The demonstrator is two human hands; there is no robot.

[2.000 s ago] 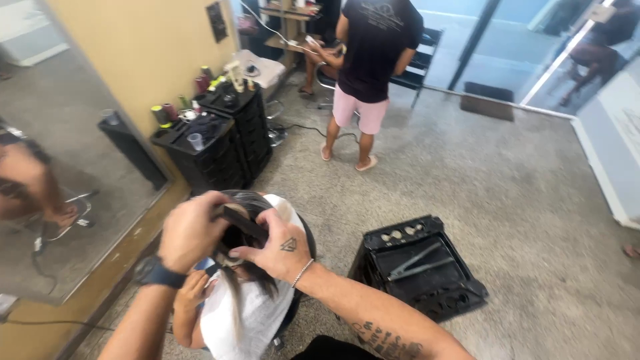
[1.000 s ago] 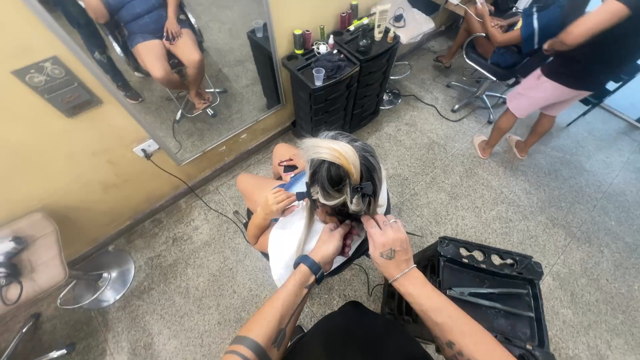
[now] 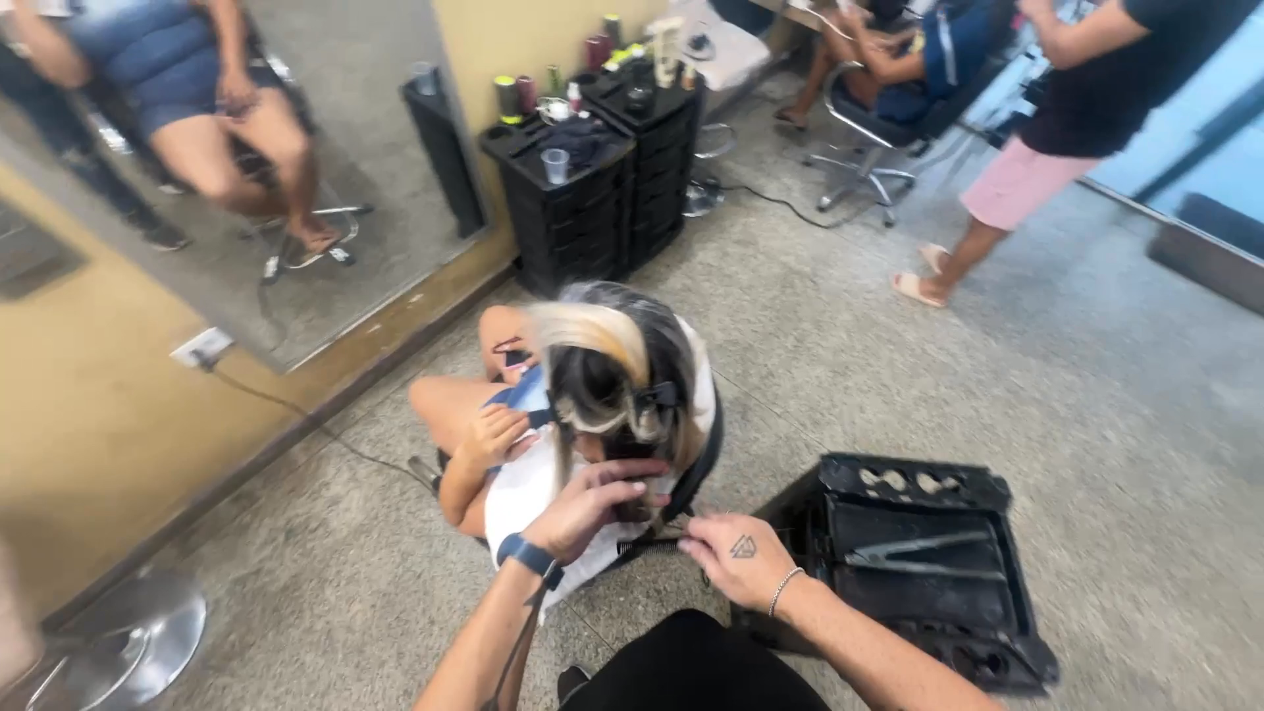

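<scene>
A seated person's hair [image 3: 607,365], dark with light blond streaks, is held up by dark hair clips [image 3: 657,395]. My left hand [image 3: 602,499], with a dark watch on the wrist, rests against the lower hair at the back of the head, fingers stretched over a strand; whether they grip it is not plain. My right hand [image 3: 731,553] is shut on a dark comb [image 3: 652,545], whose teeth point left below the hair. A white towel [image 3: 523,494] covers the seated person's shoulders and back.
A black trolley [image 3: 997,583] with a hair straightener [image 3: 923,555] stands at my right. Black drawer carts [image 3: 563,227] with bottles and a plastic cup [image 3: 555,165] stand by the mirror [image 3: 395,197]. A power cord [image 3: 316,420] crosses the floor. A person in pink shorts [image 3: 1027,183] stands back right.
My right hand has moved down and away from the hair, and a comb now shows in it. My left hand has spread over the lower hair.
</scene>
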